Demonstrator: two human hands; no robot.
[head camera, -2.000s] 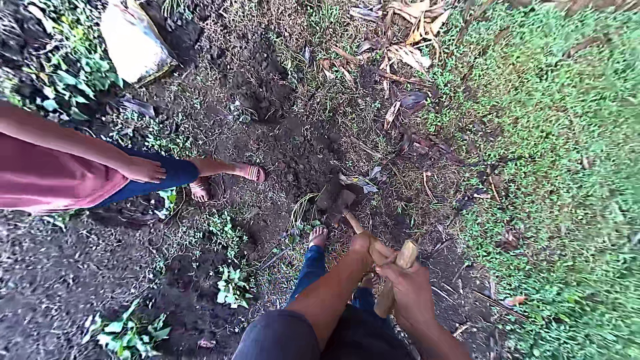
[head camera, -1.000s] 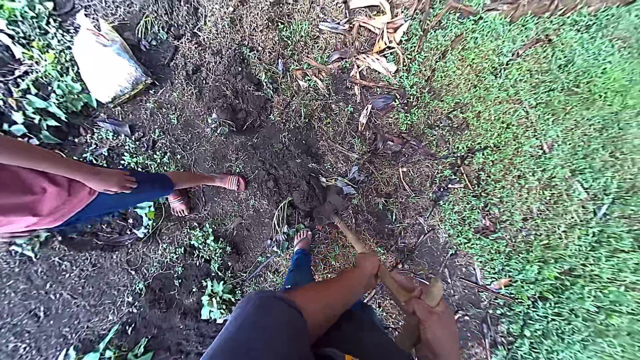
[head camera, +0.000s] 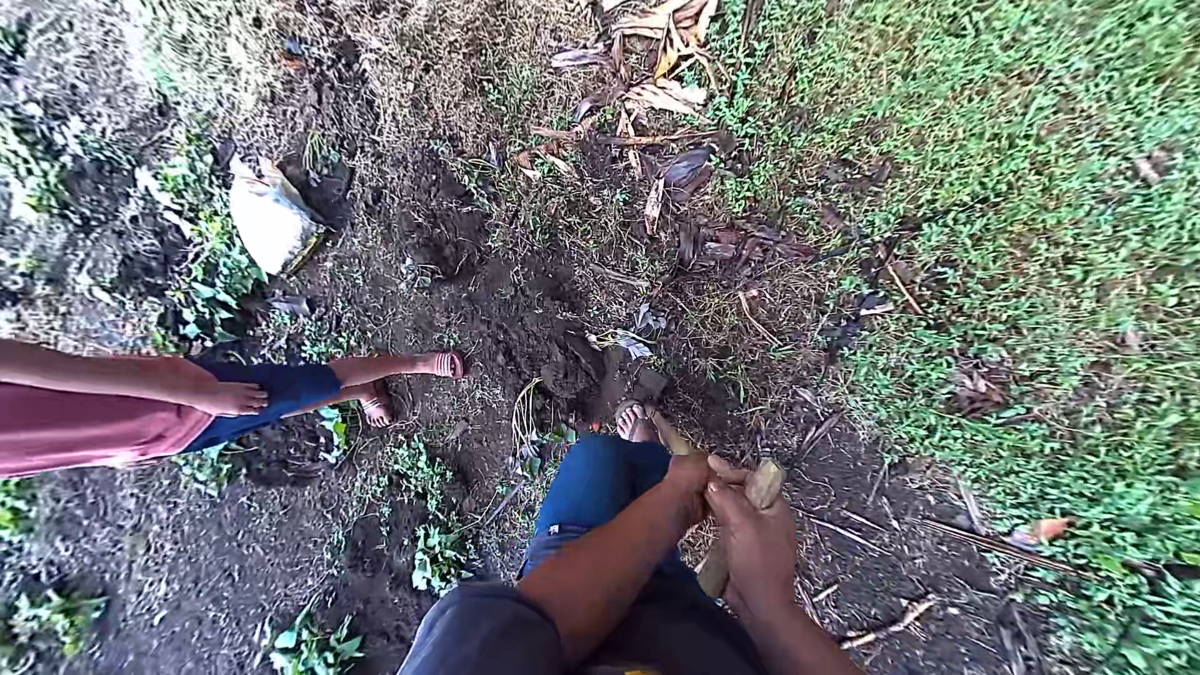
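Observation:
A digging tool with a wooden shaft (head camera: 671, 435) and a wooden cross grip (head camera: 765, 484) points down at the dark soil. My left hand (head camera: 689, 478) is closed around the shaft, below the grip. My right hand (head camera: 753, 534) is wrapped around the cross grip, close beside the left. The tool's muddy blade (head camera: 649, 384) is low at the ground, partly hard to tell from the soil. My bare foot (head camera: 636, 422) is next to the blade and the lower shaft. A mound of loose dark soil (head camera: 567, 366) lies just beyond the foot.
Another person in a pink shirt (head camera: 103, 412) and sandals stands at the left, one hand (head camera: 230, 397) hanging by the thigh. A white sack (head camera: 272, 220) lies at upper left. Dry leaves (head camera: 666, 94) lie at the top, green grass (head camera: 1050, 281) covers the right, and sticks (head camera: 998, 548) lie at lower right.
My left knee has bent up and my foot is now by the blade. The shaft stands steeper, with the grip drawn nearer my left hand. The view has shifted.

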